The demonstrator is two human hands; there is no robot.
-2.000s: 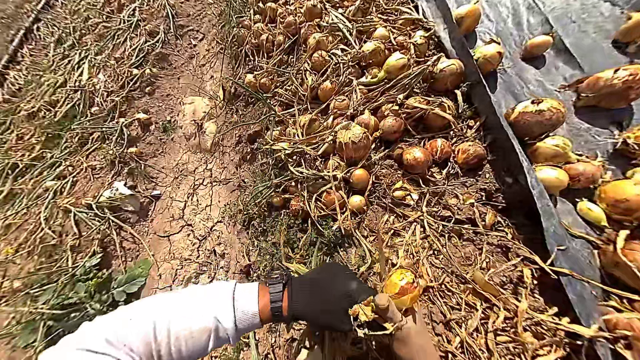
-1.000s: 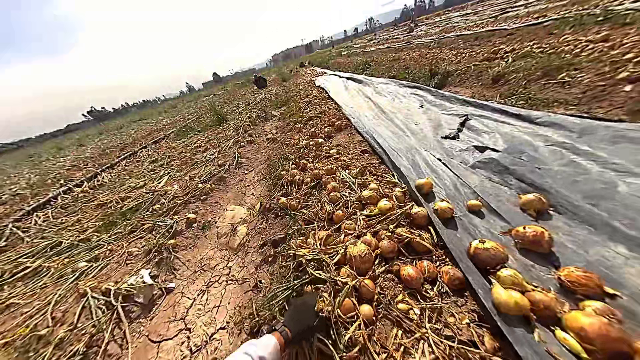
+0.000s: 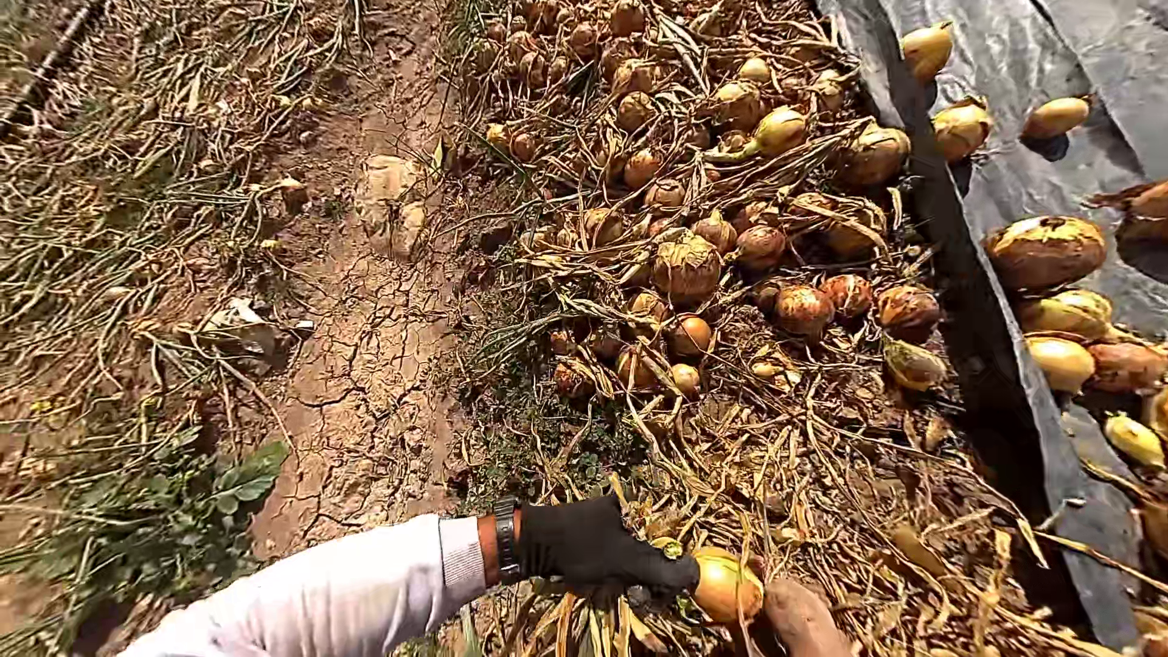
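Observation:
My left hand (image 3: 598, 552), in a black glove with a dark watch at the wrist, is closed around the neck end of a yellow onion (image 3: 727, 586) near the bottom of the view. My right hand (image 3: 803, 620), bare and partly cut off by the lower edge, touches the onion's right side; whether it holds anything else is hidden. Dry onion leaves (image 3: 602, 630) hang below the gloved hand. Beyond the hands, many harvested onions (image 3: 686, 267) lie among dried tops on the soil.
To the right runs a grey plastic sheet (image 3: 1013, 201) with a raised edge, bearing several onions (image 3: 1047, 253). A cracked dirt furrow (image 3: 365, 392) lies left of the onion row, with a green leafy weed (image 3: 164, 520) and dried stalks (image 3: 119, 228) beyond.
The view has tipped back down from the horizon. Both hands are now together on an onion; one second ago only the gloved hand showed.

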